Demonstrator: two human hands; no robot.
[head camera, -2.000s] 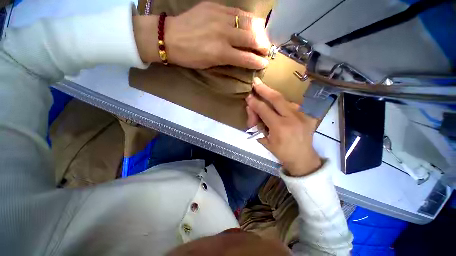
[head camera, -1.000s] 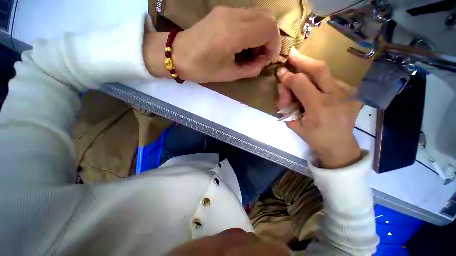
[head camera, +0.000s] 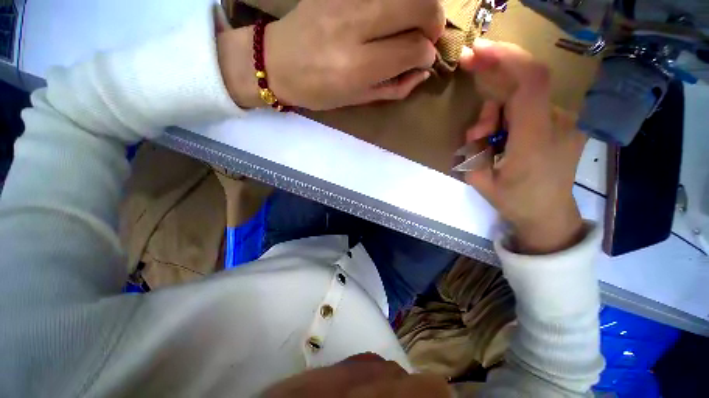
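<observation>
The brown ribbed garment panel (head camera: 404, 124) lies on the machine bed under both hands. My left hand (head camera: 350, 54) pinches a folded edge of it with curled fingers. My right hand (head camera: 521, 132) has its thumb and index fingertip at the fold, close to my left fingertips. Small silver thread snips (head camera: 473, 158) stick out from my right palm, held by the lower fingers. The presser foot (head camera: 488, 14) is at the top edge of the picture, just above the right fingertips. The needle tip cannot be made out.
A grey blocky attachment (head camera: 622, 97) hangs right of my right hand. A black smartphone (head camera: 649, 186) lies on the white table beyond it. A grey measuring strip (head camera: 342, 198) edges the table. More brown cloth (head camera: 167, 221) and blue plastic (head camera: 637, 350) are below.
The machine head and phone have shifted right in view. The left hand has left the needle area and now pinches the fold. The right hand's fingers have opened somewhat, snips still held.
</observation>
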